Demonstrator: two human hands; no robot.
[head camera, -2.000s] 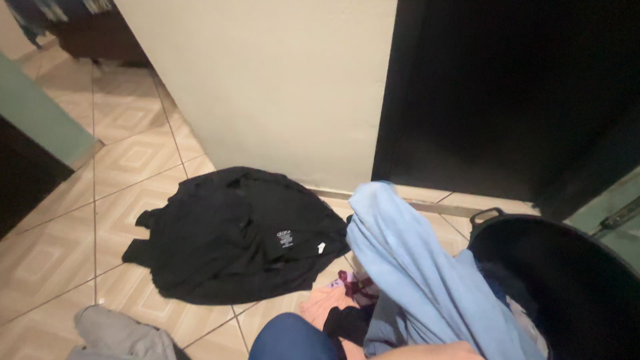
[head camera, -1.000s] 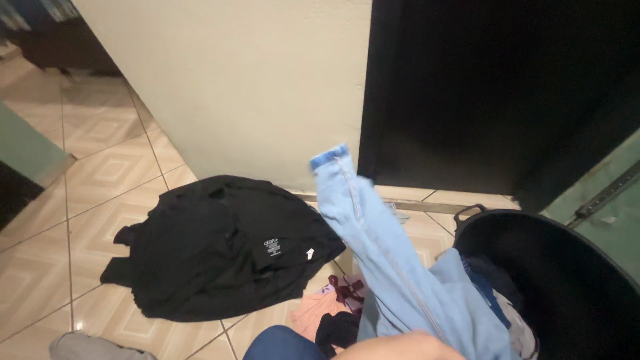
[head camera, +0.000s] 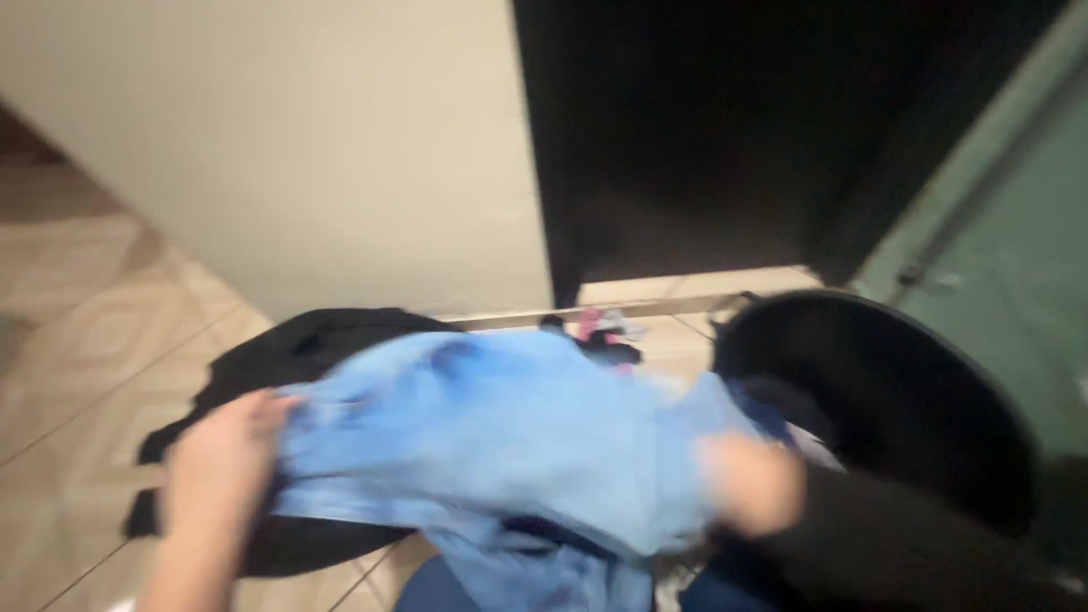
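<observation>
A light blue denim garment (head camera: 510, 425) is stretched sideways between my two hands, above my knees. My left hand (head camera: 225, 459) grips its left end, where darker blue patches show. At its right end my right hand (head camera: 752, 484) is closed on the cloth, blurred by motion. Beneath and to the left, a black garment (head camera: 340, 336) lies spread on the tiled floor, partly covered by the denim. A large black tub (head camera: 901, 340) with a side handle stands at the right, close to my right hand, with some clothes (head camera: 790, 408) inside.
Small pink, grey and black cloth items (head camera: 608, 336) lie on the floor by the threshold. Behind are a cream wall (head camera: 323, 153) and a dark doorway or door (head camera: 680, 136). A green surface (head camera: 1020, 280) rises behind the tub at the right.
The denim garment, earlier hanging lengthwise toward the tub, is now spread sideways across the middle. My left hand has come into view at its left end. The view has shifted right.
</observation>
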